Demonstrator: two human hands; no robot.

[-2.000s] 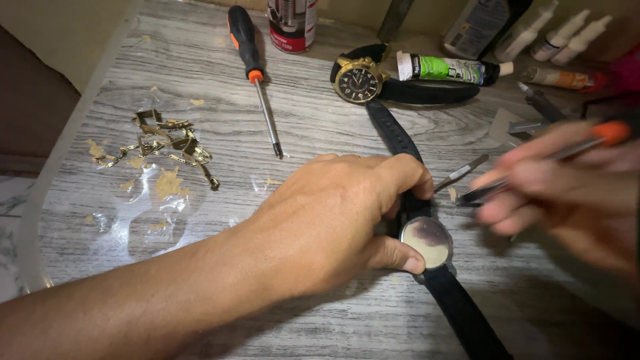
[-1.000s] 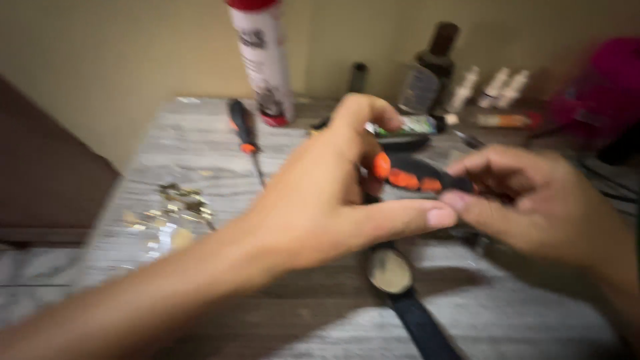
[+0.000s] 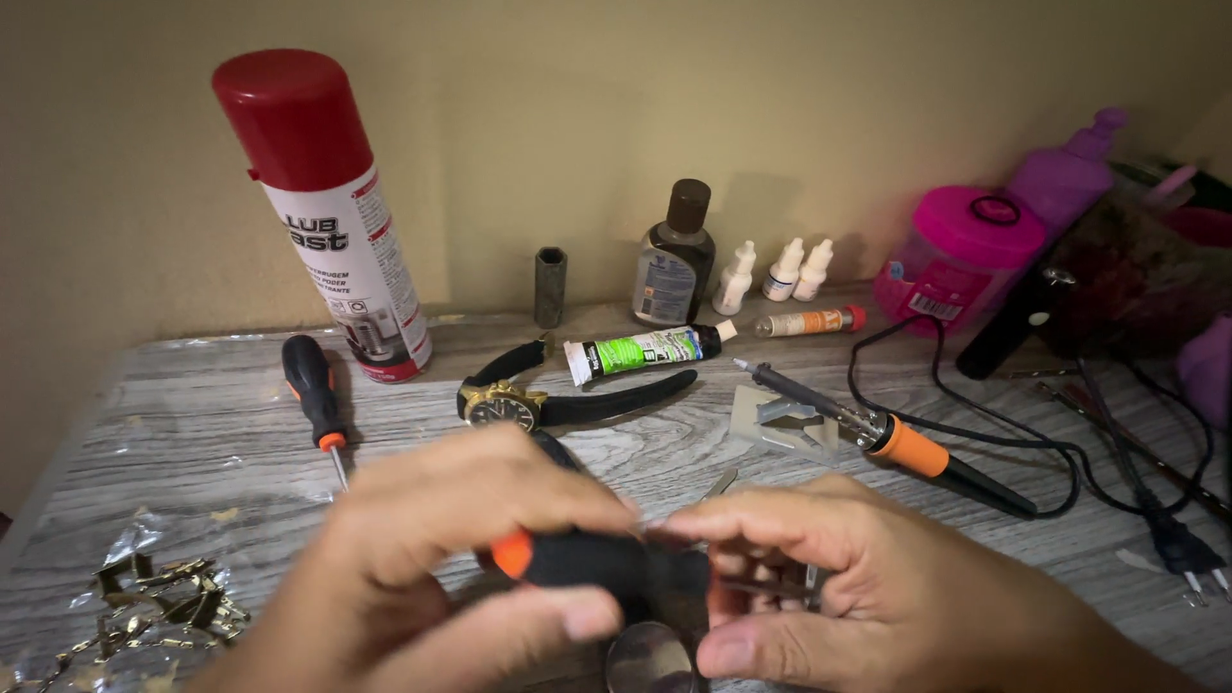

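Observation:
My left hand point(image 3: 452, 568) and my right hand point(image 3: 828, 577) are both on a black-and-orange screwdriver point(image 3: 597, 563) held level at the bottom centre. The left fingers and thumb grip its handle. My right fingers pinch its other end, where a thin metal shaft partly shows. Below the tool, a black-strapped watch lies with its round case point(image 3: 652, 659) in view; most of its strap is hidden. A gold watch with a black strap point(image 3: 502, 406) rests behind my left hand. Gold metal bracelet links point(image 3: 159, 602) lie in a heap at lower left.
A second screwdriver point(image 3: 313, 390) and a tall spray can point(image 3: 327, 231) stand or lie at left. Behind are a metal socket point(image 3: 551, 287), a dark bottle point(image 3: 674, 260), dropper bottles point(image 3: 733, 279) and a paste tube point(image 3: 645, 352). At right are a corded soldering iron point(image 3: 905, 445) and a pink container point(image 3: 962, 255).
My left hand has left the watch case and holds the orange-and-black screwdriver together with my right hand. The view has tilted up toward the wall.

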